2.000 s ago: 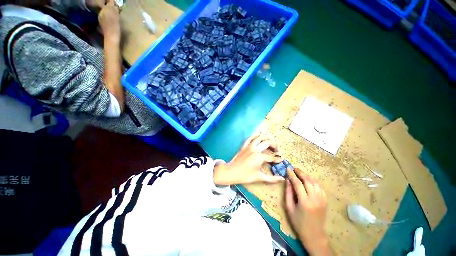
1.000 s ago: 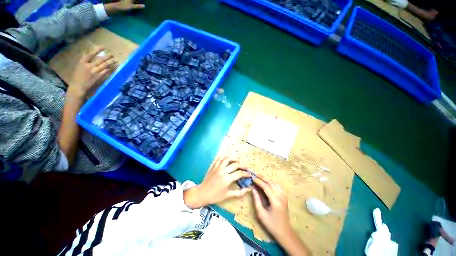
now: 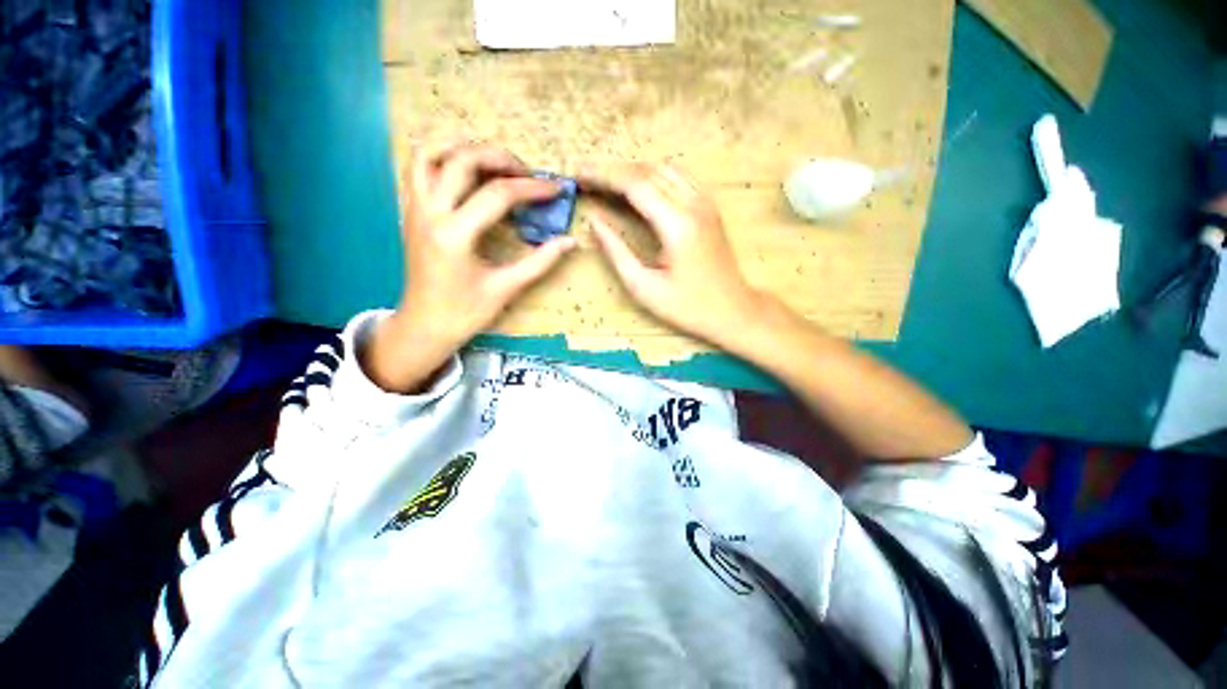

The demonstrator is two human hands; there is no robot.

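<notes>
A small dark blue-grey moulded part (image 3: 549,215) is held just above the cardboard work mat (image 3: 754,289). My left hand (image 3: 464,242) grips it between thumb and fingers from the left. My right hand (image 3: 680,256) is at the part's right side, with its index fingertip by the upper right edge and its thumb tip just right of the lower edge. Whether the right fingers touch the part is hard to tell. The white glue bottle (image 3: 828,189) lies on the mat to the right, its thin nozzle pointing right.
A blue bin (image 3: 202,175) heaped with dark parts stands at left. A white card (image 3: 579,20) and white slivers (image 3: 837,65) lie on the mat. A cardboard strip (image 3: 1050,41), a crumpled white rag or glove (image 3: 1070,256) and a dark figure (image 3: 1198,283) are at right.
The view has swung right and down, so the bin and mat sit differently in the picture. The part is still in my left hand; my right fingers appear spread wider around it.
</notes>
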